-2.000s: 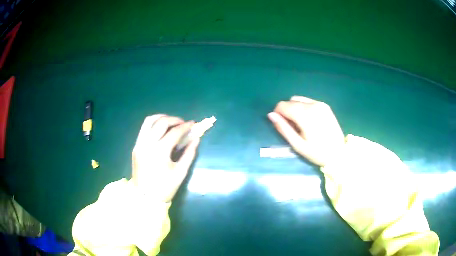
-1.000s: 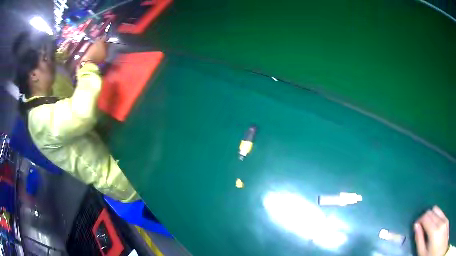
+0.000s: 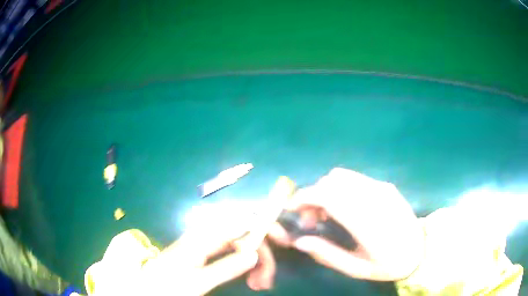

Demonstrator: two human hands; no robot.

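Note:
My right hand (image 3: 365, 225) is closed around a dark stick (image 3: 337, 232), with its thumb and fingers near the stick's end. My left hand (image 3: 223, 251) has its fingertips close to the right ones, around a pale yellow strip (image 3: 282, 193) that looks like tape and stands up between the hands. Both hands are blurred and glaring white. A white-glaring stick (image 3: 226, 180) lies tilted on the green bench beyond my left hand. A dark taped unit (image 3: 110, 167) with a yellow band lies at the left, with a yellow scrap (image 3: 119, 214) below it.
The green bench (image 3: 324, 127) has a curved seam across it and bright lamp reflections. An orange-red tray (image 3: 14, 162) stands at the far left edge, with another red piece (image 3: 15, 75) beyond it. Part of a person's pale clothing (image 3: 26, 260) shows at the lower left.
The view has swung back from the left, where a person was visible. Both hands are now together at the lower middle, with a dark stick and yellow strip; the white-glaring stick lies on the bench.

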